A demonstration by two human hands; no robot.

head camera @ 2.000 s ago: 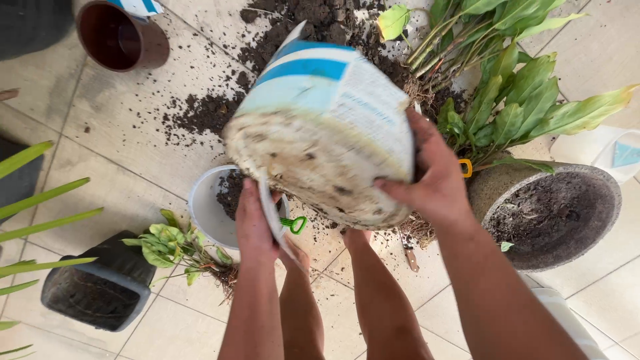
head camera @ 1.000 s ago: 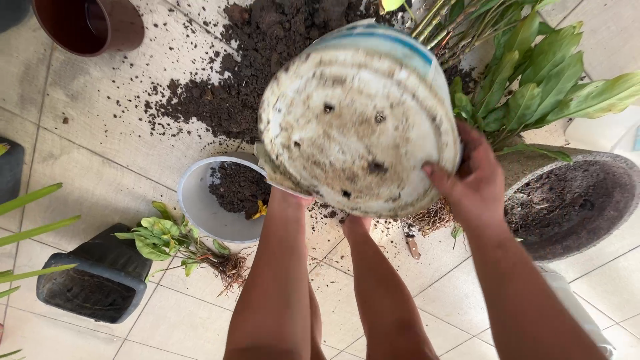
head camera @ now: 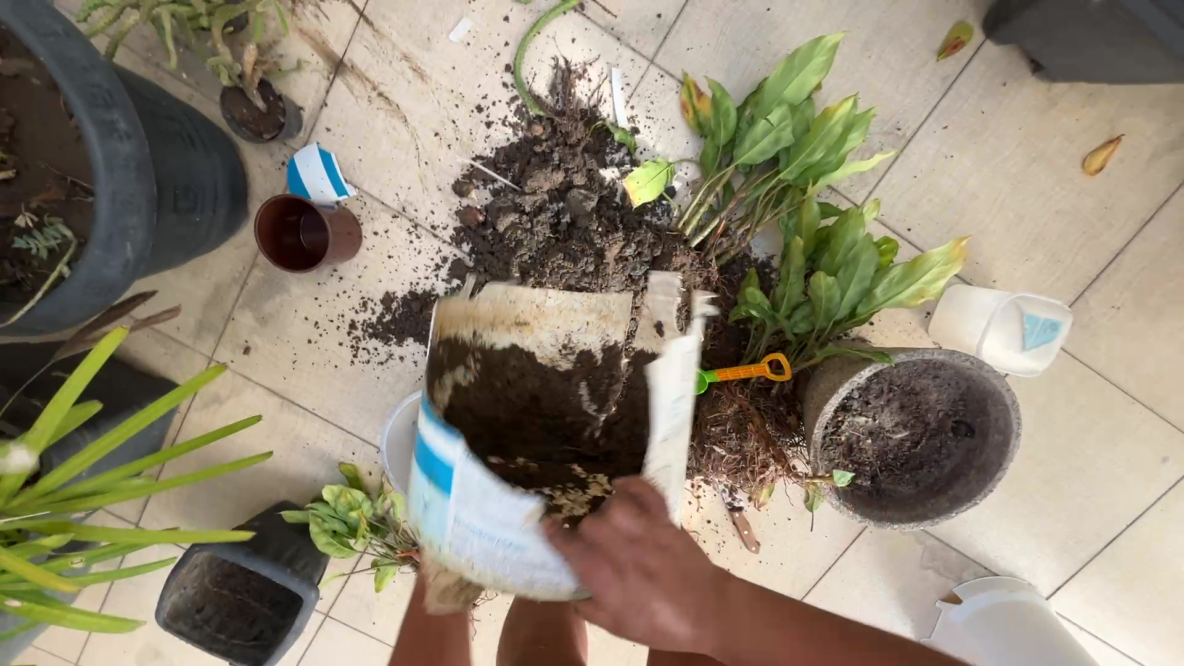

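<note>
A broken white plastic bucket (head camera: 546, 314) with blue bands hangs over the floor, its soil-stained inside facing me and its rim jagged. My right hand (head camera: 638, 564), slightly blurred, grips its lower near edge. My left hand (head camera: 444, 587) is at the bucket's lower left, its fingers mostly hidden behind it. Beyond the bucket lies a heap of dark soil (head camera: 564, 203). Uprooted leafy plants (head camera: 823, 268) with bare roots lie right of the heap. A toy shovel (head camera: 754, 371) with an orange handle rests by the roots. A white bowl (head camera: 398, 439) is partly hidden behind the bucket.
A stone-like pot (head camera: 1004, 435) with soil stands at right, near a white container (head camera: 953, 319) and a knife (head camera: 743, 530). At left are a brown pot (head camera: 342, 236), a large dark planter (head camera: 185, 176), a black pot (head camera: 301, 555) and a small uprooted plant (head camera: 356, 523).
The bucket has turned from showing its dirty underside to showing its inside. My right hand has moved from its right side to its lower near edge. The view now takes in more floor.
</note>
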